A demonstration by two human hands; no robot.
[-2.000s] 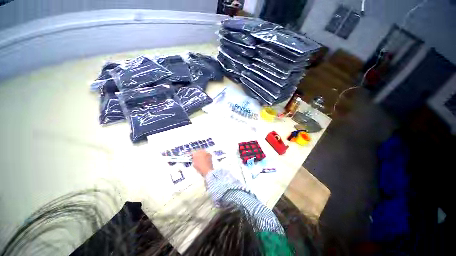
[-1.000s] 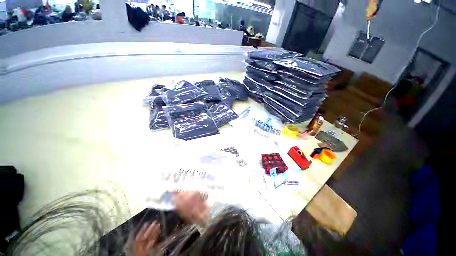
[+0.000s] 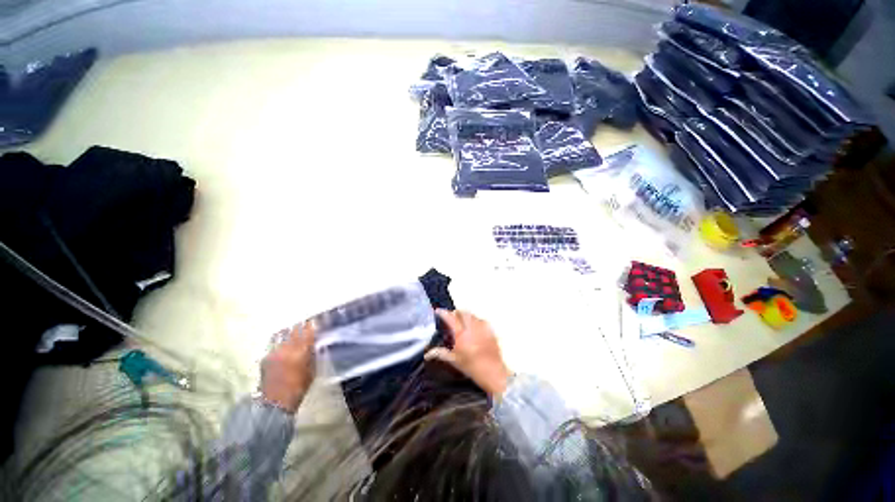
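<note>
A clear poly bag with dark print lies between my hands, over black folded trousers at the table's front edge. My left hand is closed on the bag's left side and is blurred. My right hand is at the bag's right side, its fingers on the dark cloth; the exact grip is partly hidden. Strands of hair cover the lower part of the trousers.
A black trousers pile and teal air gun are left. Bagged trousers lie behind, with a tall stack right. Printed bags, a checked item, red box and yellow tape are toward the right.
The view has swung left and down, showing the black pile and air gun. My right hand has come from the printed bags to the trousers, and a bag is now between both hands.
</note>
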